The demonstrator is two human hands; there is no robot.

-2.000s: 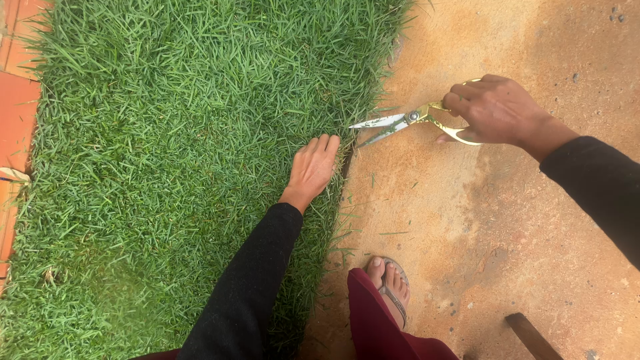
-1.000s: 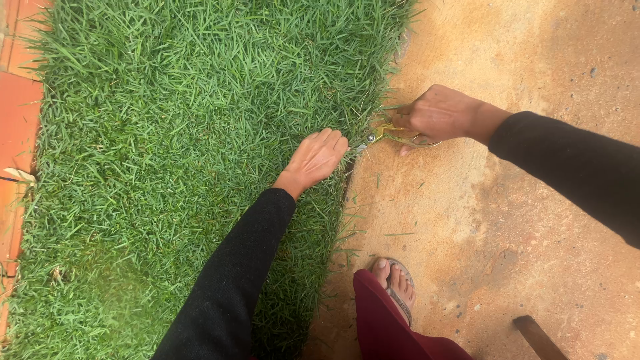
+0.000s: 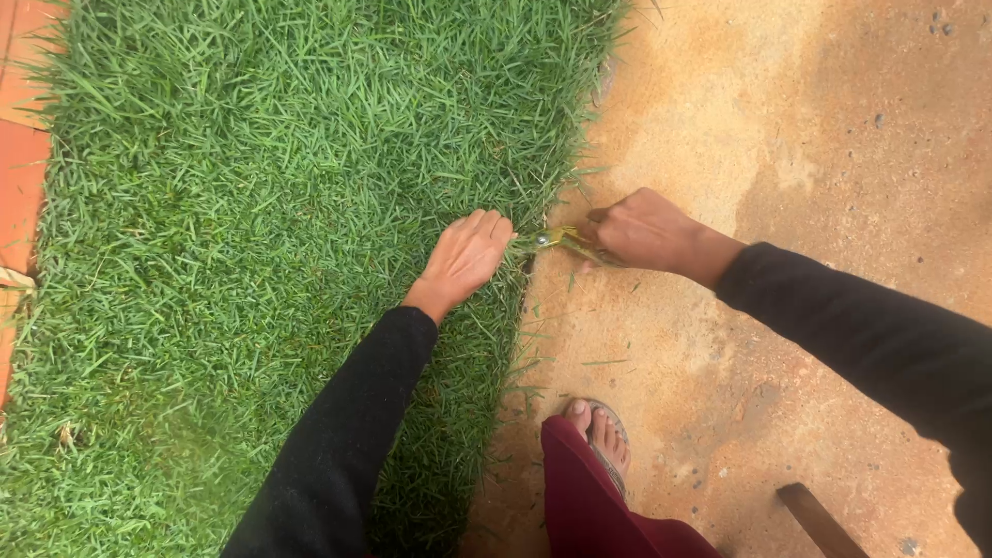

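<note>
My right hand [image 3: 647, 231] grips a pair of scissors [image 3: 559, 237] with gold-coloured handles, just over the border between lawn and paving. Their pivot shows at the lawn's edge, while the blades are mostly hidden in grass and beside my left hand's fingers. My left hand [image 3: 469, 249], back upward, is curled at the edge of the green grass [image 3: 310, 194], its fingertips pinching some blades close to the scissors. Its palm side is hidden.
Reddish-tan concrete paving [image 3: 697, 349] lies right of the lawn, with loose grass clippings. My foot in a flip-flop [image 3: 608, 446] stands below the hands. A brown bar [image 3: 821, 519] is at the bottom right, and orange tiles [image 3: 19, 186] border the far left.
My right hand has moved left toward my left hand. The scissors' blades, plainly spread two seconds ago, are now mostly hidden in the grass by my left fingers.
</note>
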